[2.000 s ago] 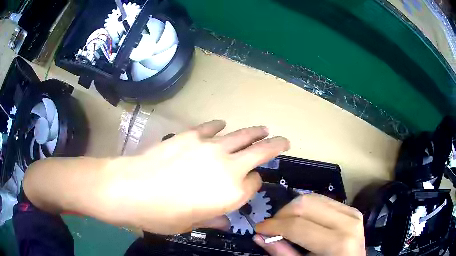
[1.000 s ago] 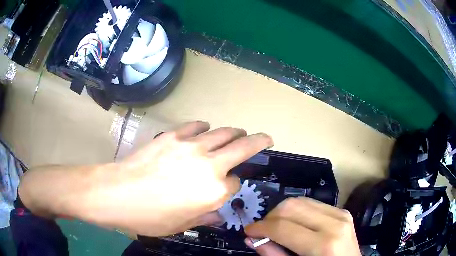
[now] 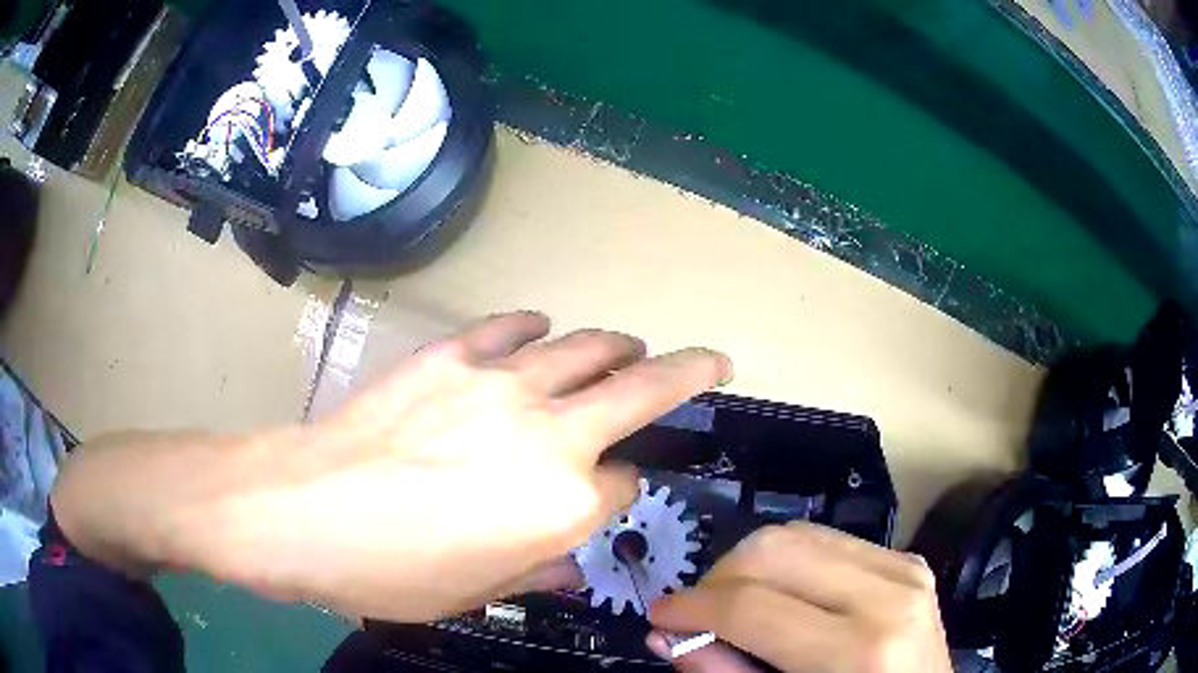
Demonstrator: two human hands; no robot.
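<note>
The white toothed gear [image 3: 660, 529] lies in the open black base housing [image 3: 808, 440] at the bottom centre. My left hand [image 3: 460, 460] reaches in from the left, palm down. Its thumb and a finger grip the gear's left edge, and its other fingers stretch over the housing. My right hand [image 3: 815, 598] is at the gear's lower right. It pinches the flat ribbon cable [image 3: 639, 579], which comes out of the gear's dark centre hole. The cable's white connector [image 3: 690, 644] shows at the right fingertips. The housing's lower part is partly hidden by my hands.
A fan unit [image 3: 394, 243] with pale blades, a gear and coloured wires lies at the upper left on the cardboard-covered bench [image 3: 788, 329]. More black fan units [image 3: 992, 552] lie at the right. The green conveyor belt [image 3: 841, 118] runs along the back behind a dark edge.
The view has shifted, and the fan unit at the far left edge has left the picture. My left fingers sit farther left, showing more of the gear and its centre hole. Both hands keep their grips.
</note>
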